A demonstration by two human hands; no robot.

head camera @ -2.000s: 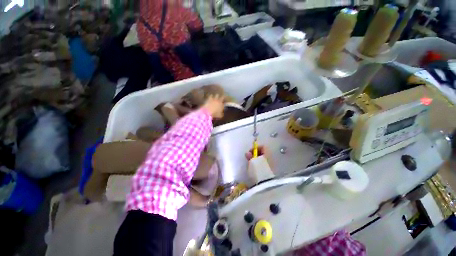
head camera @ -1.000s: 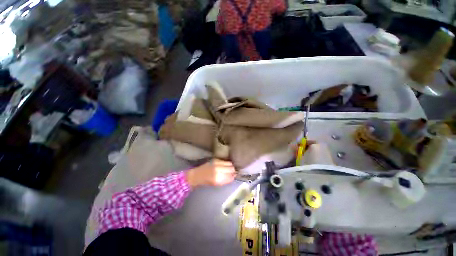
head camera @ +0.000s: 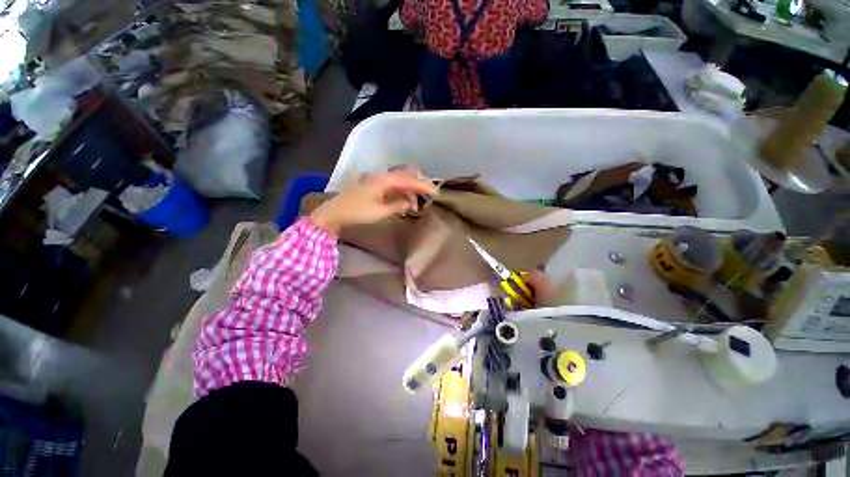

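Brown panels (head camera: 457, 244) with paler undersides lie bunched behind the sewing machine head, partly over the near rim of the white trough. My left hand (head camera: 384, 197) is on top of the bunched fabric at its upper left, its fingers bent around a fold. Yellow-handled scissors (head camera: 511, 283) point up and left over the fabric, blades slightly apart. My right hand (head camera: 538, 287) holds them by the handles. It is mostly hidden behind the machine head; its checked sleeve shows below.
The sewing lamp (head camera: 434, 361) and yellow tape (head camera: 451, 424) are nearer me. The white trough (head camera: 559, 140) holds dark offcuts at right. Tape rolls (head camera: 685, 256), a thread cone (head camera: 807, 116) and the control box (head camera: 813, 312) stand right. A person stands beyond the trough.
My left hand has moved up and away from the near edge of the fabric to its top. The scissors have tilted left, with their blades now over the fabric.
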